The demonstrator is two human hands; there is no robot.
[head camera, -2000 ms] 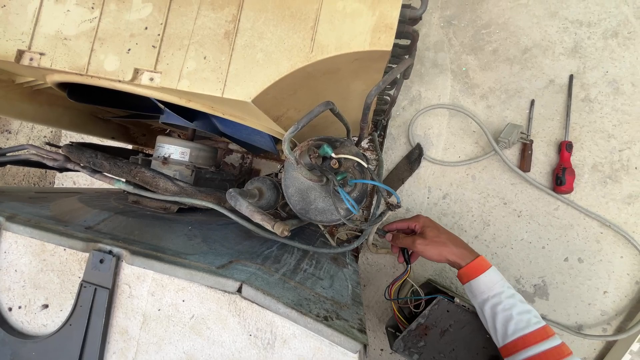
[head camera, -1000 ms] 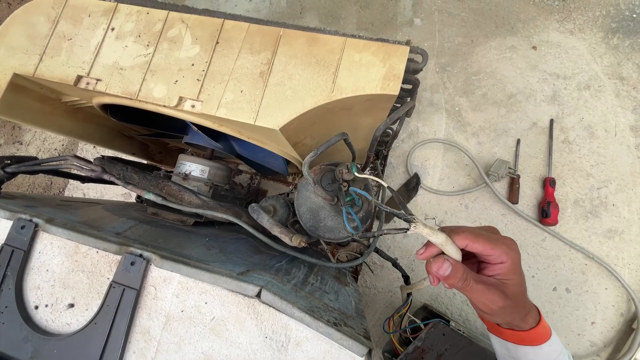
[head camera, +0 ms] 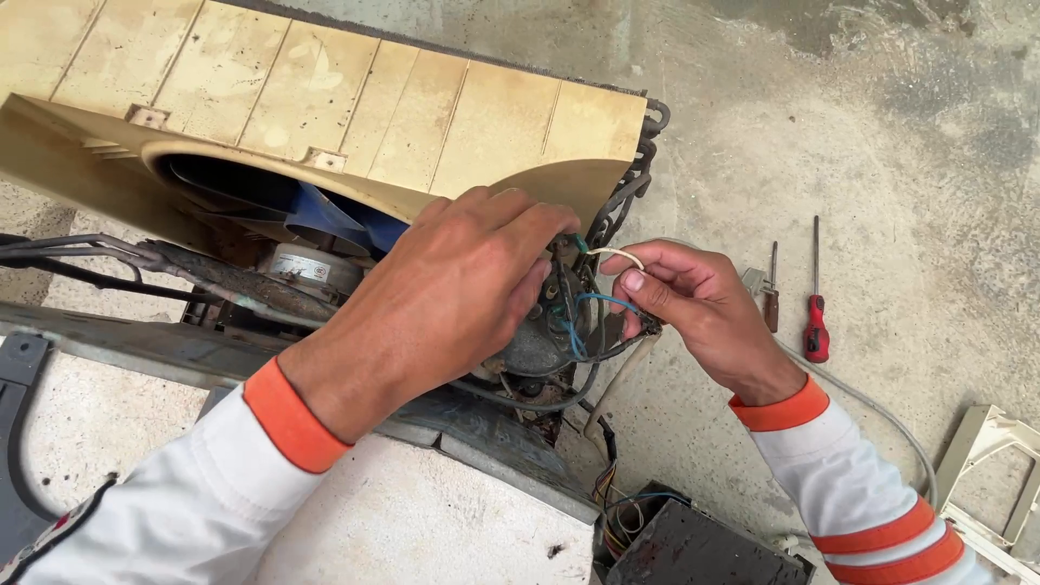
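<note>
Over the top of the black compressor (head camera: pixel 532 351) is my left hand (head camera: pixel 455 292), its fingertips at the terminals by a green wire connector (head camera: pixel 580 243); whether they grip anything is hidden. Between thumb and fingers, my right hand (head camera: pixel 691 305) pinches a white wire (head camera: pixel 621 253) that runs from that connector. A blue wire (head camera: pixel 605 299) passes from the compressor to the same fingers. Below them hangs a pale sheathed cable (head camera: pixel 624 375). Behind my left hand, a fan motor (head camera: pixel 313 266) and blue fan blades (head camera: pixel 325 218) show inside the cream housing (head camera: pixel 390 106).
Two screwdrivers, one red-handled (head camera: pixel 816 329) and one brown-handled (head camera: pixel 772 309), lie on the concrete right of my right hand, near a grey cord (head camera: pixel 873 406). A dark box (head camera: pixel 707 544) with coloured wires stands below. A cream plastic frame (head camera: pixel 987 471) lies lower right.
My left hand has come into view and reached the compressor. My right hand has moved from the pale cable's end up to the white wire.
</note>
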